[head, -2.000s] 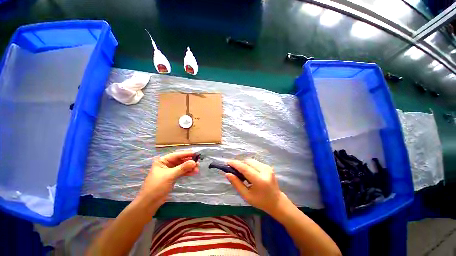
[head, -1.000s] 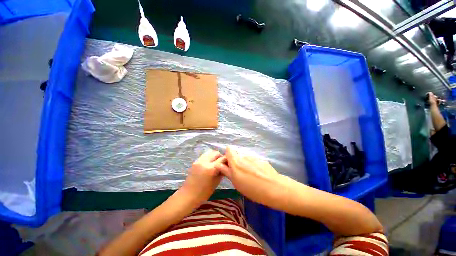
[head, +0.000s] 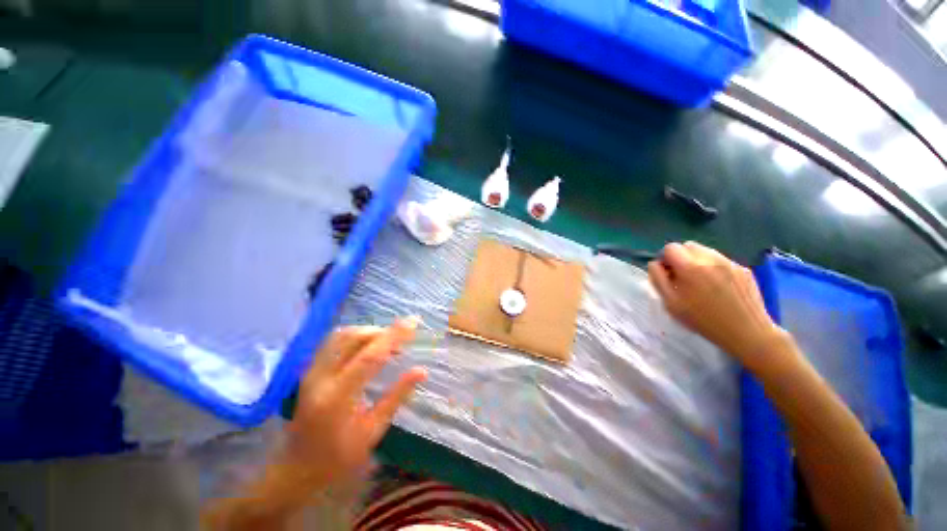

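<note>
My right hand (head: pixel 706 296) is at the right, over the back edge of the plastic sheet, with its fingers closed on one end of a long black part (head: pixel 626 252) that points left. My left hand (head: pixel 353 389) is blurred, beside the left blue tray's near right side, its fingers apart and nothing seen in it. Small dark parts (head: pixel 344 224) lie in clumps along the right side of the left blue tray (head: pixel 286 347). A brown cardboard pad (head: pixel 550 311) lies between the hands with a small white dish (head: pixel 512 302) on it.
Two white squeeze bottles (head: pixel 496 187) (head: pixel 543 199) lie behind the pad. A white rag (head: pixel 428 222) is beside the left tray. The right blue tray (head: pixel 763 436) is partly behind my right forearm. Another blue crate (head: pixel 623 47) is at the back. A black piece (head: pixel 691 203) lies on the green belt.
The view has swung left. My hands have parted: the right moved out to the back right with a black part, the left moved towards the left tray and opened. A blue crate has appeared at the back.
</note>
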